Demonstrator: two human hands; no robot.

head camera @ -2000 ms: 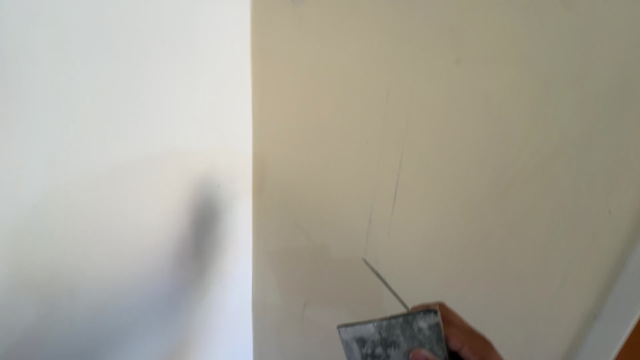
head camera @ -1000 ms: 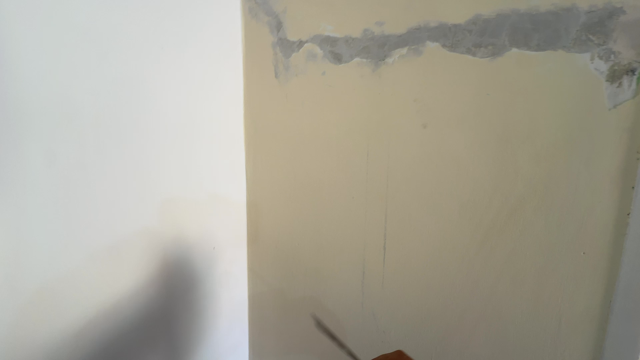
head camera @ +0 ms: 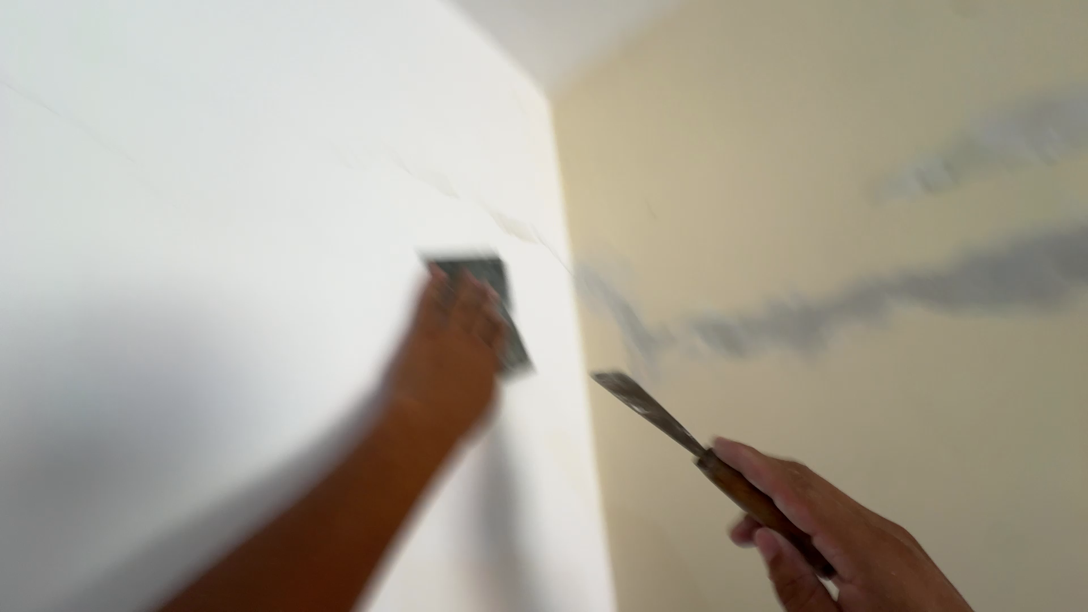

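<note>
My left hand (head camera: pixel 455 348) is raised over the white wall (head camera: pixel 255 153), gripping a dark, flat rectangular plate (head camera: pixel 517 353) that is blurred; whether it touches the wall I cannot tell. At the lower right my right hand (head camera: pixel 833 518) holds a putty knife (head camera: pixel 722 472) by its brown wooden handle. Its metal blade points up and left, near the corner between the two walls. A thin crack with small peeled spots (head camera: pixel 514 225) runs down the white wall to that corner. On the beige wall (head camera: pixel 765 153), a rough grey patch (head camera: pixel 816 319) extends rightward from near the corner.
The white wall and the beige wall meet at an inside corner (head camera: pixel 586 382), with a pale ceiling (head camera: pixel 569 34) above. A second grey patch (head camera: pixel 994 149) lies higher on the beige wall. Soft shadows fall on the white wall.
The view has shifted widely, bringing the ceiling corner in. My left hand has come into view with the plate at the white wall, and more of my right hand and the knife now shows.
</note>
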